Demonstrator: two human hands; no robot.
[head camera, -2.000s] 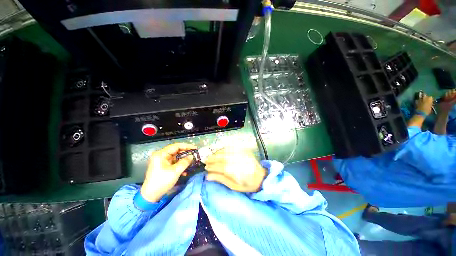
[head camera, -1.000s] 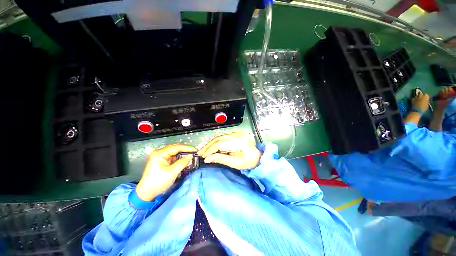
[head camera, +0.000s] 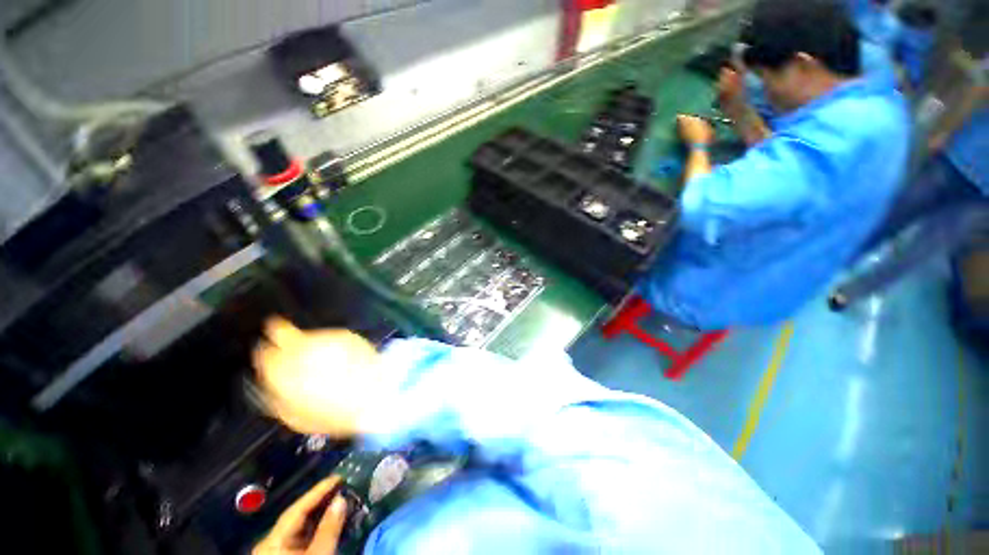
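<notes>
My right hand (head camera: 315, 379) is blurred and reaches in front of the black pneumatic press (head camera: 206, 358), near its dark inner area. Whether it holds anything cannot be told. My left hand (head camera: 307, 523) is cut off by the bottom edge, below the press's front panel. Something dark is beside its fingertips, but I cannot tell whether it is held. A red button (head camera: 251, 498) shows on the panel, left of my left hand. A pale patch (head camera: 387, 475) lies right of that hand.
A clear blister tray (head camera: 466, 282) lies right of the press. Stacked black blister trays (head camera: 564, 195) stand beyond it, with shiny parts in two pockets. A red and black air regulator (head camera: 280, 173) is at the press's side. Another worker (head camera: 792, 195) in blue sits at right.
The view has swung right and tilted. My hands, together around a small black unit before, are now apart: the right has moved up to the press, the left is low at the picture's edge.
</notes>
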